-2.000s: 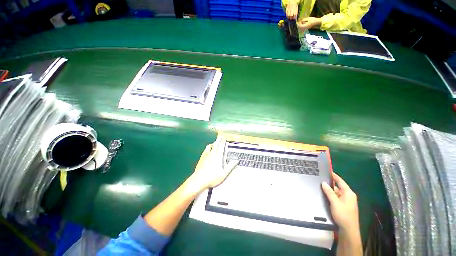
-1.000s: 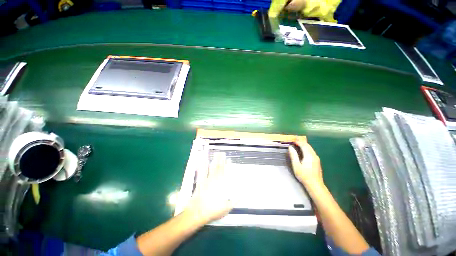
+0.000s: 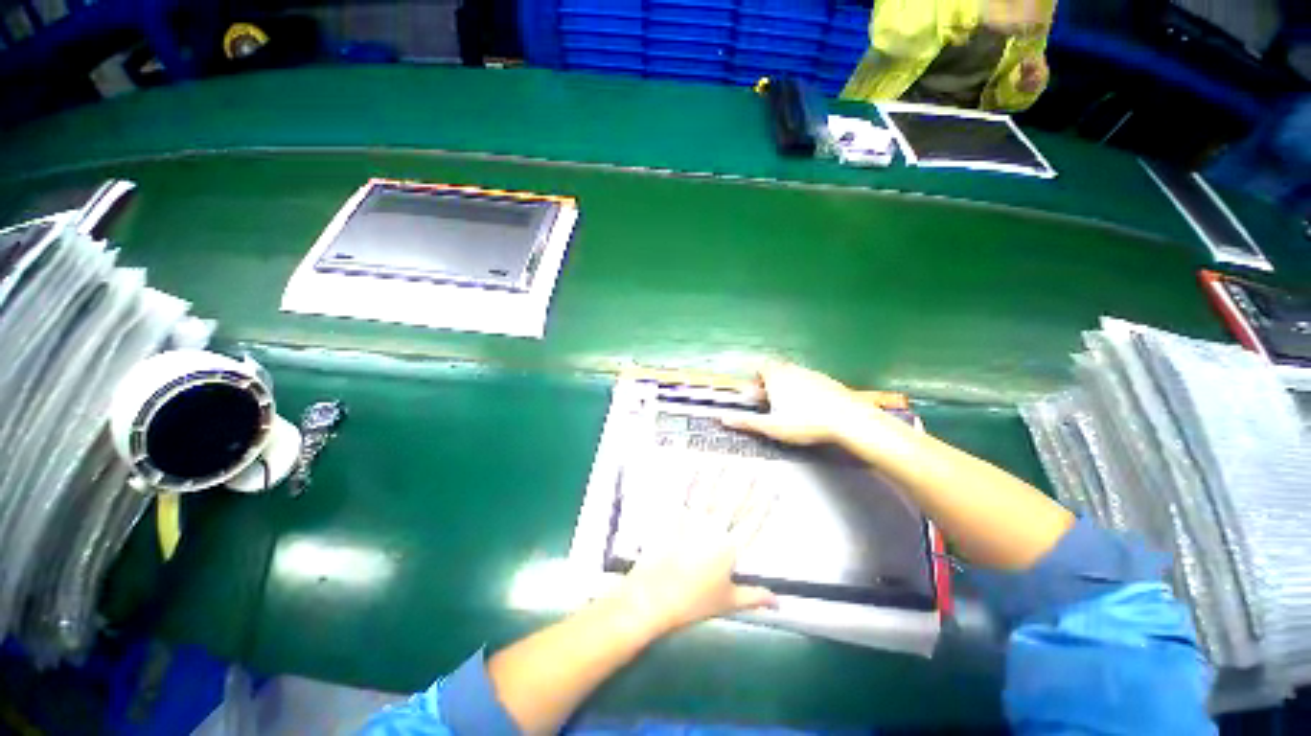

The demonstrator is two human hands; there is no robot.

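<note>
A laptop unit with a grey bottom cover (image 3: 848,525) lies flat in front of me, its vent grille towards the far side. A white foam sheet (image 3: 877,627) shows under its near and left edges, with orange-red edges at the far and right sides. My left hand (image 3: 697,554) is spread flat on the cover's near left part, blurred. My right hand (image 3: 799,406) reaches across to the far edge, its fingers on the cover by the grille. Neither hand grips anything that I can see.
Another covered laptop (image 3: 439,235) lies on foam further back left. Bagged stacks stand at right (image 3: 1193,489) and left (image 3: 72,431). A white ring holder (image 3: 201,427) and silvery chain (image 3: 316,439) are at left. A person in yellow (image 3: 956,51) is across the green bench.
My right hand has moved from the cover's right side to the middle of its far edge. My left hand has shifted lower on the cover. The view has shifted slightly.
</note>
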